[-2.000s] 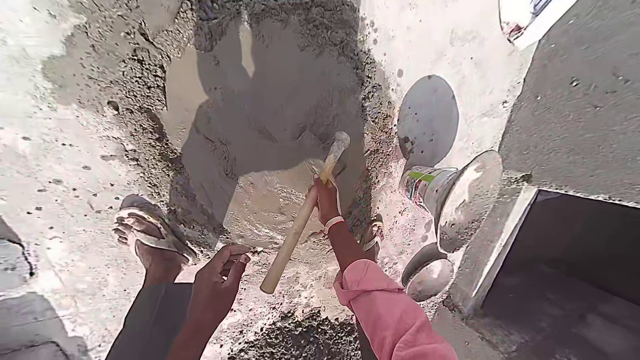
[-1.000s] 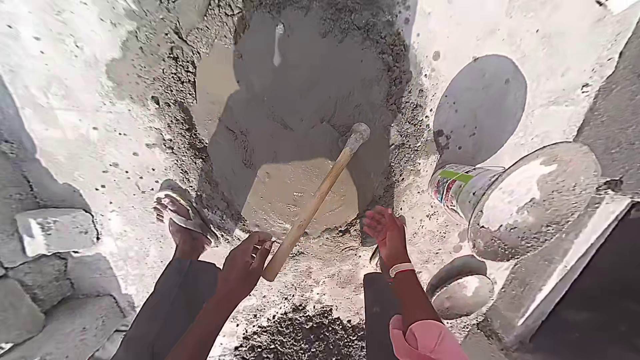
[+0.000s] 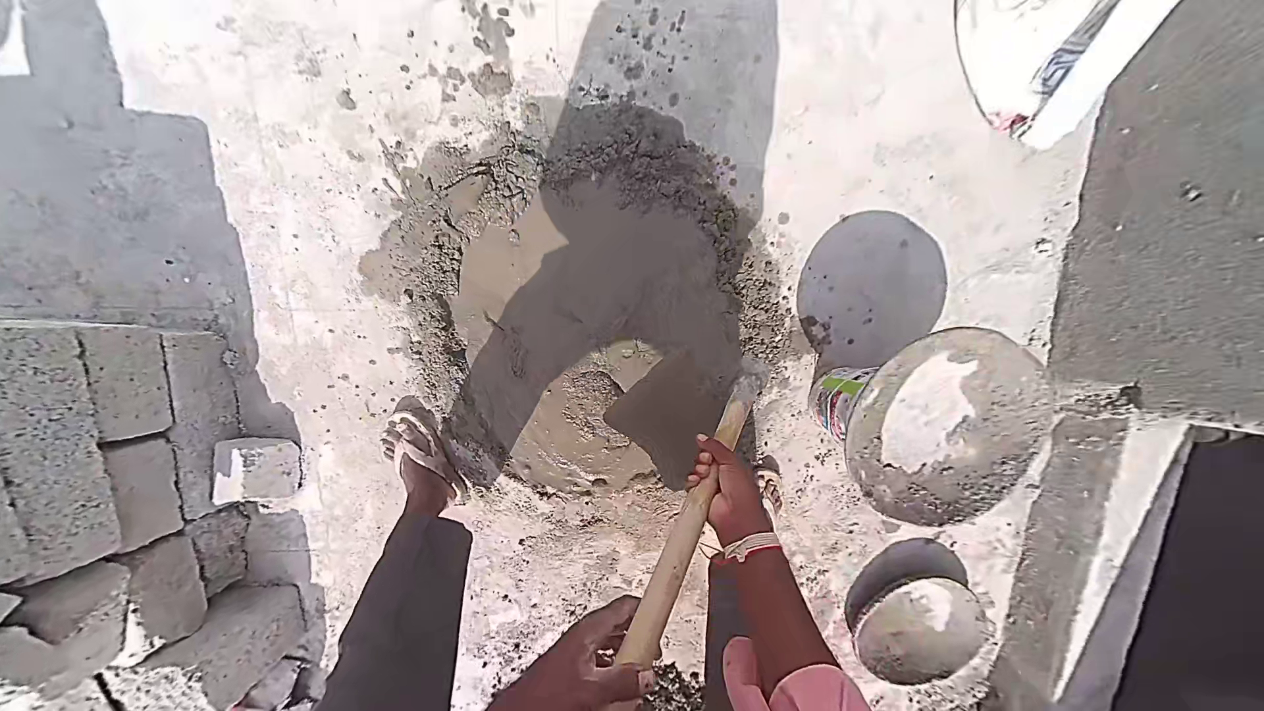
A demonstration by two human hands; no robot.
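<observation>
A wooden-handled tool (image 3: pixel 681 538) slants between my feet, its metal socket at the upper right end; a blade cannot be made out clearly. My right hand (image 3: pixel 729 486), with a bracelet at the wrist, is closed around the upper part of the handle. Near the lower end, my left hand (image 3: pixel 592 652) has its fingers curled around the wood. Past the tool lies a round pool of wet grey mortar (image 3: pixel 632 267), ringed by a rough, thicker bank of mix. My shadow covers much of it.
A bucket (image 3: pixel 839 400) with a wide mortar-coated pan (image 3: pixel 953 425) over it stands at right, a smaller round bowl (image 3: pixel 920 630) below. Concrete blocks (image 3: pixel 123 380) are piled at left. A concrete ledge (image 3: pixel 1165 227) runs along the right. My sandalled foot (image 3: pixel 423 449) is beside the mortar.
My right hand, off the handle and open one second ago, is now around its upper part. The tool's head has moved from over the pool to its lower right edge.
</observation>
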